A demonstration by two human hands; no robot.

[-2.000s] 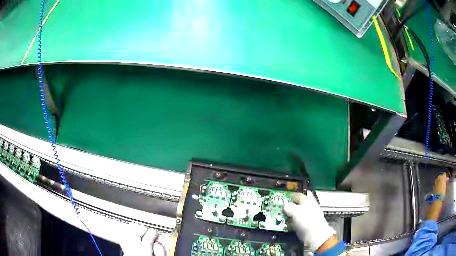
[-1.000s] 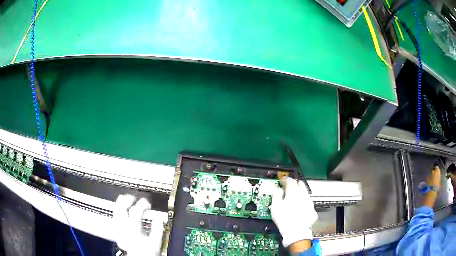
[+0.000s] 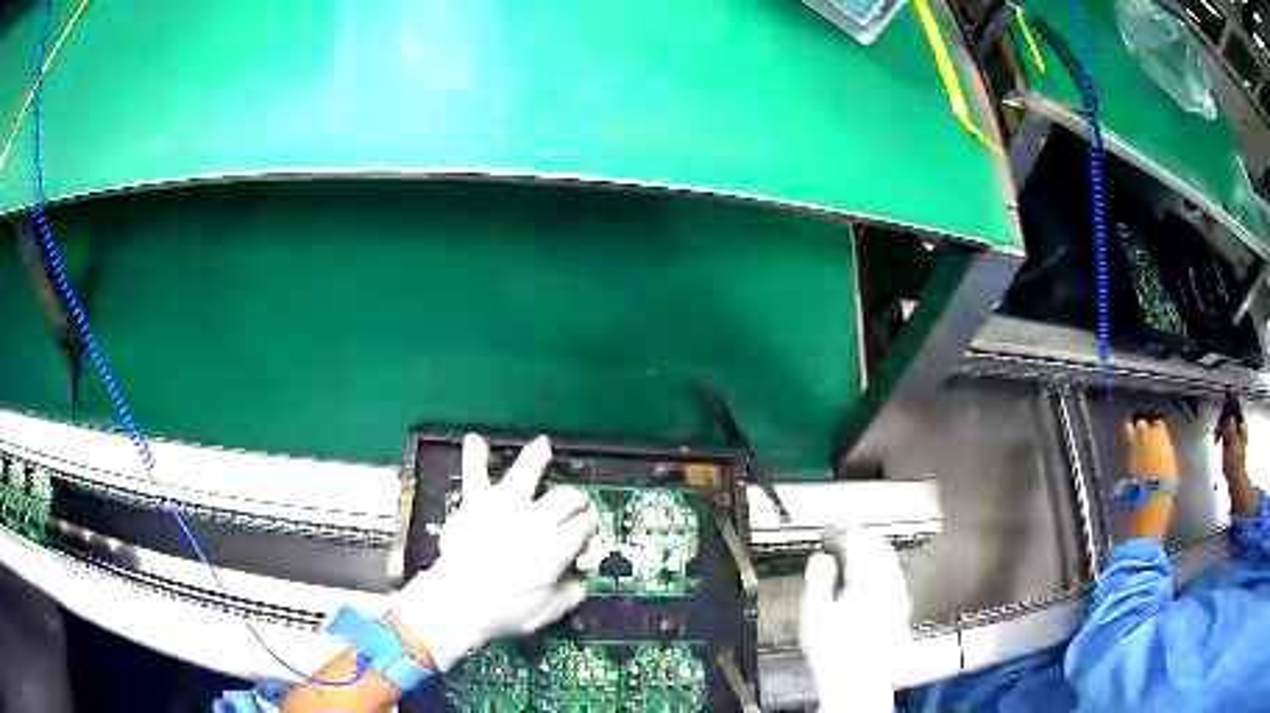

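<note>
A black carrier [image 3: 599, 613] lies across the conveyor rails at the bottom centre. It holds two rows of green circuit boards; the upper row [image 3: 655, 541] is partly under my left hand. My left hand [image 3: 508, 550], in a white glove with a light blue wrist strap, is spread over the carrier's upper left with its fingers apart. My right hand [image 3: 857, 613], white-gloved and somewhat blurred, is off the carrier's right side above the rail. Its fingers are partly hidden and I cannot tell if it holds anything.
More green boards [image 3: 25, 495] lie on the conveyor at far left. A blue coiled cord [image 3: 87, 327] hangs at left, another [image 3: 1100, 237] at right. A green bench [image 3: 557, 98] stands behind. At right, a person's blue sleeves [image 3: 1163, 627] and bare hands reach over the line near black bins.
My left hand has moved from the carrier's left edge onto its upper boards. My right hand has left the boards and moved right of the carrier. The view has shifted right.
</note>
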